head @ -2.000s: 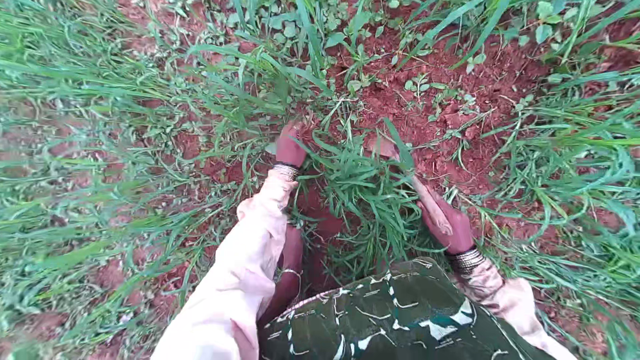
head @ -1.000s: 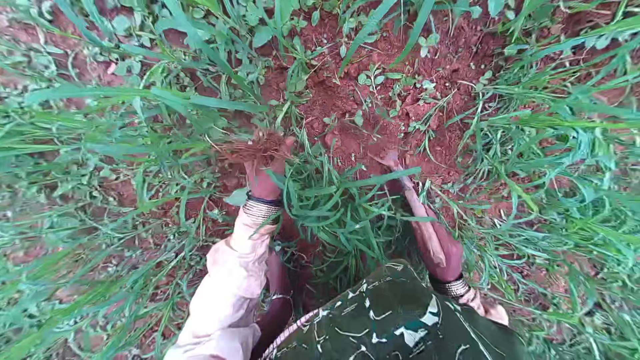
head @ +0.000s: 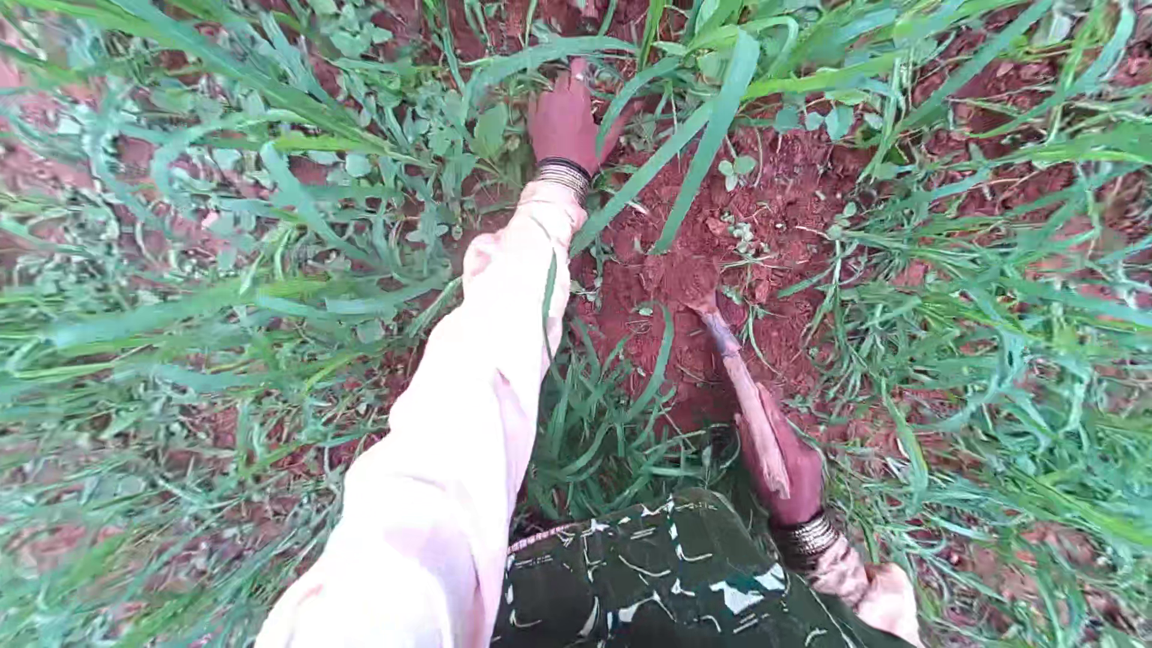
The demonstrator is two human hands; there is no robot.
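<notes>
My left hand [head: 569, 121] reaches far forward, low among grass blades and small broad-leaved weeds [head: 490, 130]; its fingers are partly covered by leaves, so whether it grips anything is unclear. Bangles circle both wrists. At the lower right my right hand [head: 783, 463] is closed on the wooden handle [head: 759, 423] of a small digging tool. The tool's metal shank [head: 720, 335] points forward and left, and its soil-coloured end rests at the reddish soil [head: 747, 243]. Cut or loose-looking grass [head: 603, 441] lies between my arms, before the dark patterned cloth.
Tall grass [head: 207, 306] grows thickly on the left, and more grass [head: 981, 333] stands on the right. Dark green patterned cloth [head: 657, 576] covers my lap at the bottom. Small seedlings [head: 738, 171] dot the soil.
My left hand has moved forward; one second ago it held a clump of roots with soil, which is not visible in it now. My right hand keeps its hold on the tool.
</notes>
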